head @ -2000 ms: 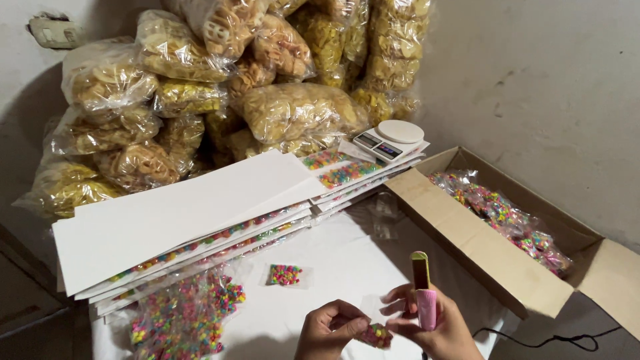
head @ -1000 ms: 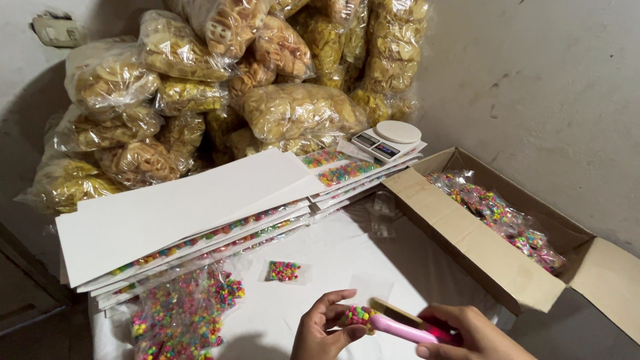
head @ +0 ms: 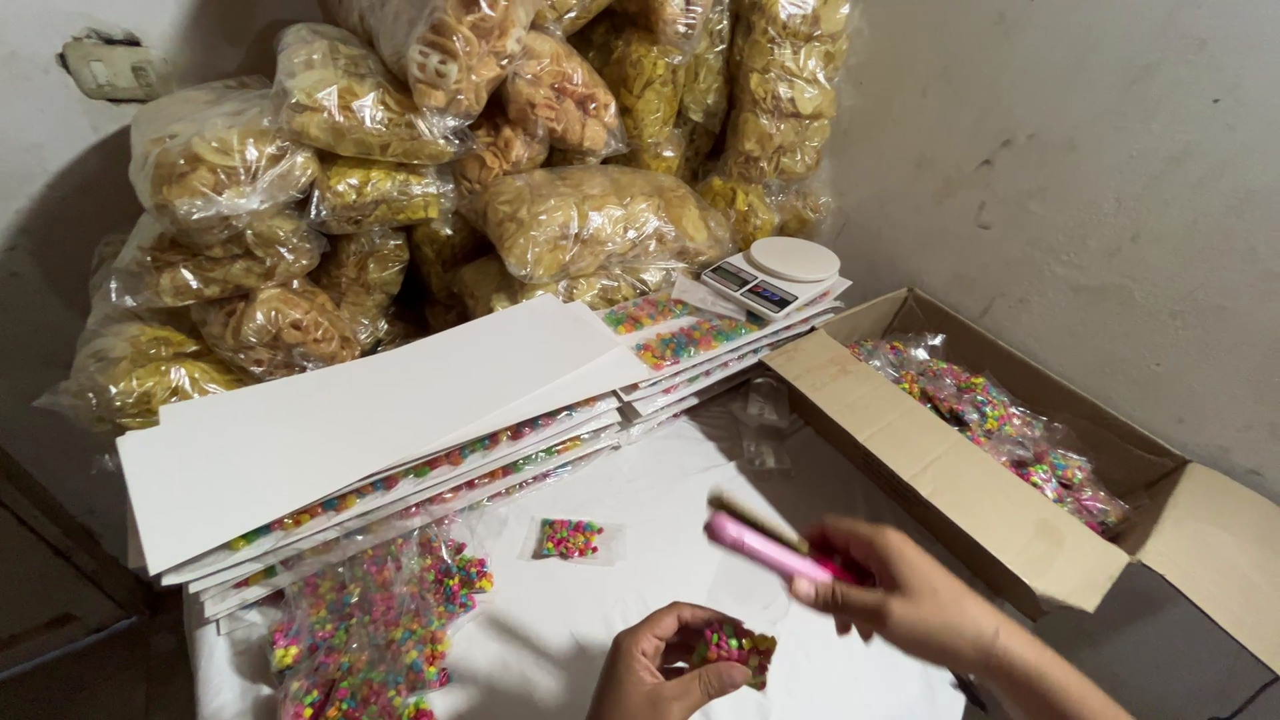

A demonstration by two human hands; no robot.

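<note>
My left hand (head: pixel 668 662) holds a small clear bag of multicoloured candies (head: pixel 735 650) between thumb and fingers, low over the white-covered table. To its upper right, my right hand (head: pixel 875 590) grips a pink handheld tool (head: pixel 765 550), possibly a stapler, blurred and pointing up and left. The tool and the bag are apart. One filled candy packet (head: pixel 570 539) lies flat on the white tablecloth (head: pixel 520 630). Further left a heap of candy packets (head: pixel 370 630) rests at the table's edge, beside the stacked white boards (head: pixel 380 420).
An open cardboard box (head: pixel 940 480) at the right holds many candy packets (head: pixel 1000 420). A white kitchen scale (head: pixel 775 275) sits on the boards' far end. Large clear bags of snacks (head: pixel 600 220) are piled behind. Empty-looking clear bags (head: pixel 765 420) lie near the box.
The pink tool was at the candy bag a second ago; my right hand now holds it up and away from the bag. My left hand has kept hold of the bag.
</note>
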